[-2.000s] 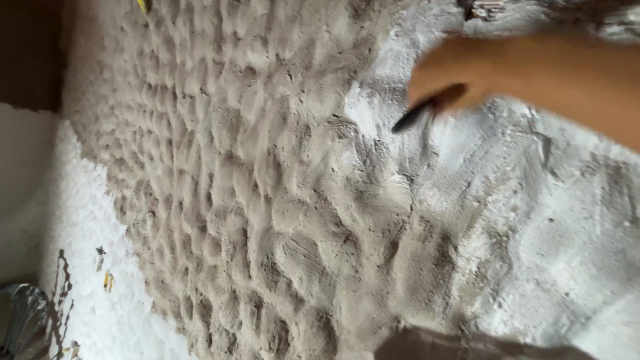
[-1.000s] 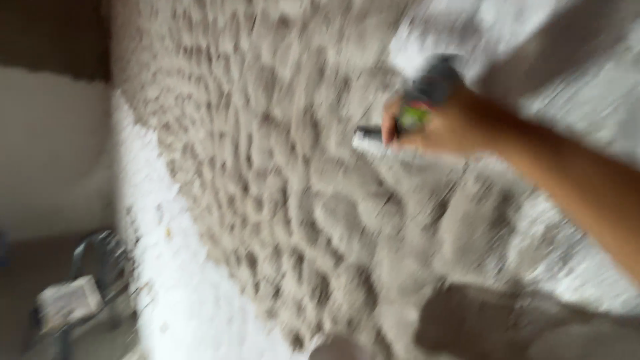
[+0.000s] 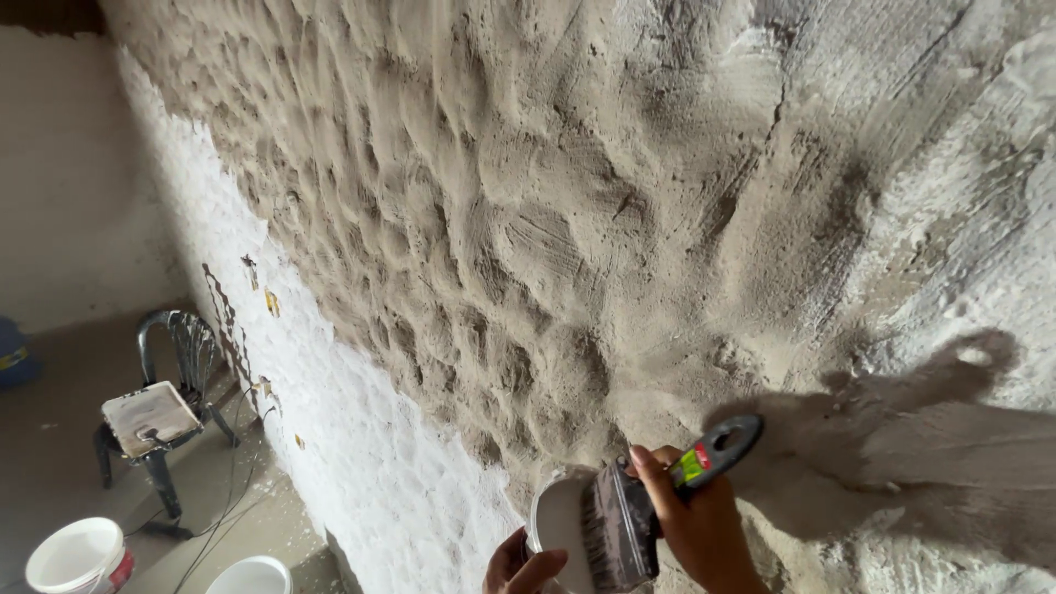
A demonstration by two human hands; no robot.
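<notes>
My right hand (image 3: 701, 520) grips a wide paintbrush (image 3: 623, 524) by the lower part of its dark handle, which has a green and red label. The bristles are over the mouth of a white paint container (image 3: 565, 524), touching or dipping into what it holds; the exact depth is hidden. Fingers of my left hand (image 3: 528, 565) close on the container's rim at the lower edge of the view. Behind them rises a rough, lumpy plaster wall (image 3: 528, 247), brown-grey in the middle, with white paint (image 3: 379, 470) low on the left and whitish patches on the right.
Down at the left stands a dark plastic chair (image 3: 177, 346) with a paint-smeared square lid or tray (image 3: 153, 417) on its seat. Two white buckets (image 3: 78, 549) (image 3: 252, 577) stand on the floor near cables. A blue object (image 3: 15, 355) lies at the far left. Electrical openings (image 3: 272, 302) dot the wall.
My right hand has come down from the wall with the brush, which is now at the container. My left hand and the container have come into view.
</notes>
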